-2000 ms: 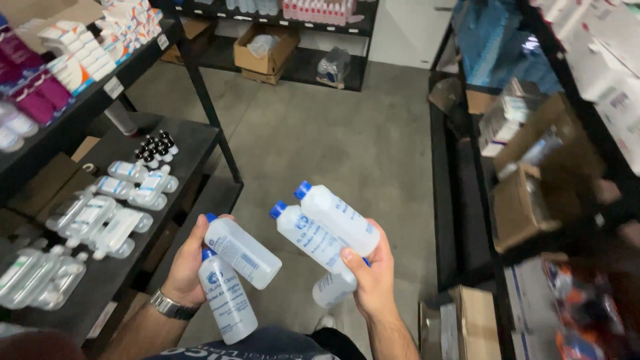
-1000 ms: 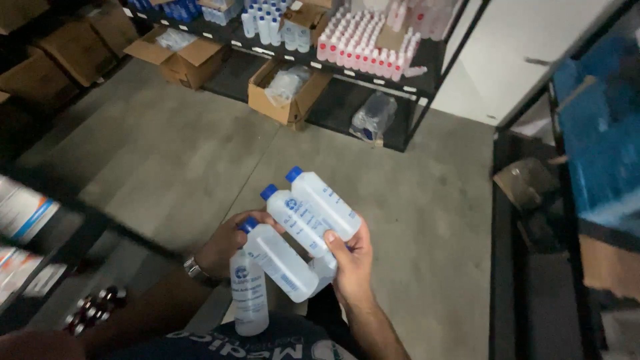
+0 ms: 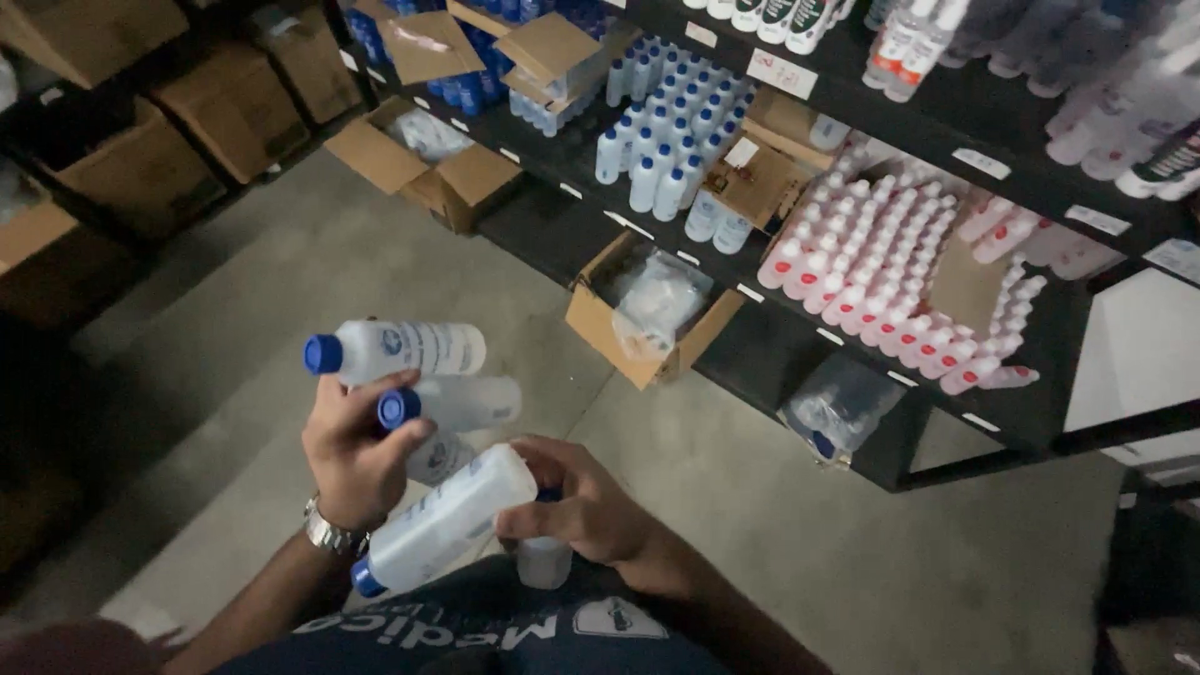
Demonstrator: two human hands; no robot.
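My left hand (image 3: 361, 445), with a metal watch at the wrist, grips white plastic bottles with blue caps. One bottle (image 3: 412, 349) lies across the top of the hand, and a second bottle (image 3: 473, 401) sits just below it; part of another bottle (image 3: 439, 459) shows beneath. My right hand (image 3: 581, 506) holds a slanted bottle (image 3: 450, 520) by its base end, its blue cap pointing down and left. Under the right fingers hangs one more bottle (image 3: 544, 561), mostly hidden by the hand.
Ahead stands a black shelf (image 3: 525, 155) with rows of blue-capped bottles (image 3: 670, 131) and pink bottles with white caps (image 3: 872, 272). Open cardboard boxes (image 3: 600, 323) holding plastic bags sit low at its edge. More cardboard boxes (image 3: 225, 103) line the left. Concrete floor (image 3: 281, 281) lies between.
The view has swung left toward the back shelf. The bottles have been shifted between my hands: the left hand now holds its bottles sideways, and the right hand's slanted bottle points cap-down.
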